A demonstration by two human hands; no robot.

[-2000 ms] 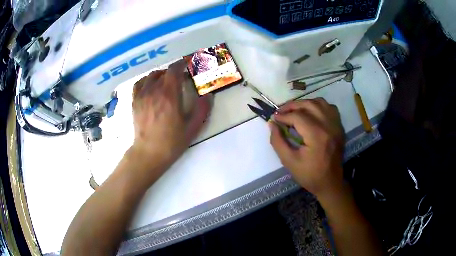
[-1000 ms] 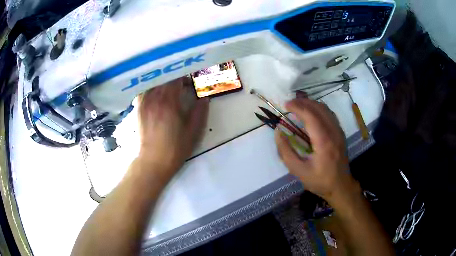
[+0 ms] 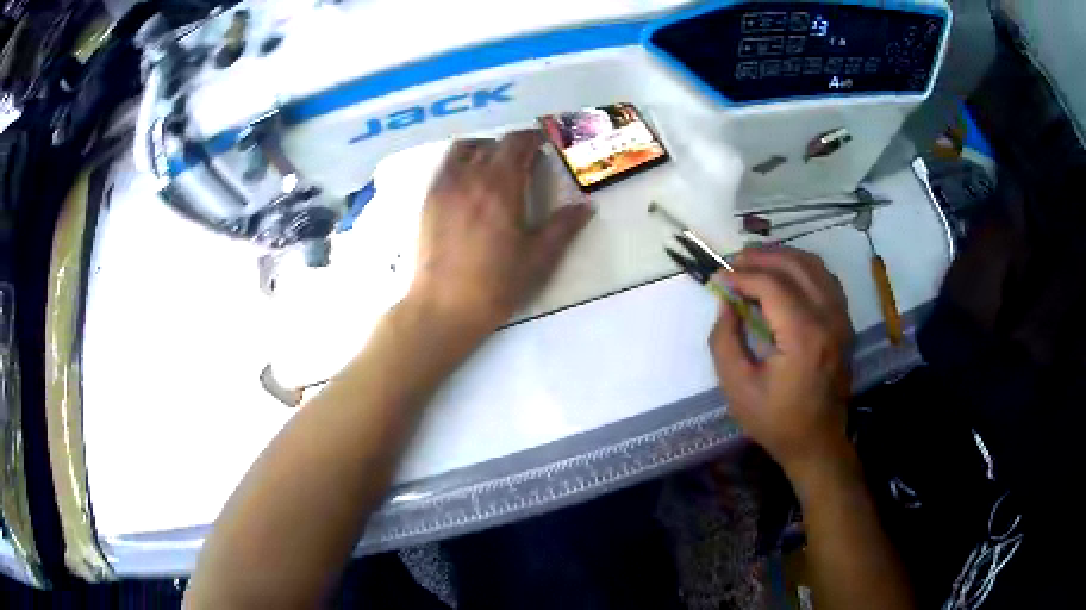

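My right hand (image 3: 792, 340) is closed around the thread snips (image 3: 724, 286), with their dark blades pointing up and left and a yellow-green handle between my fingers. A thin silvery tool (image 3: 691, 235) lies beside the blades, partly hidden by my fingers. My left hand (image 3: 494, 232) rests on the white table under the machine arm, fingers spread, with nothing seen in it. Its fingertips are beside the lit smartphone (image 3: 605, 145), which lies under the machine arm.
The white JACK sewing machine (image 3: 572, 78) stands along the back. Thin metal tools (image 3: 816, 215) and a yellow-orange handled tool (image 3: 885, 298) lie at the right. A ruled measuring tape (image 3: 572, 465) follows the front edge. White cords (image 3: 988, 560) lie on dark material below right.
The camera view has shifted, so the machine, phone and hands sit differently in the picture. My right hand keeps hold of the snips. My left hand stays beside the phone.
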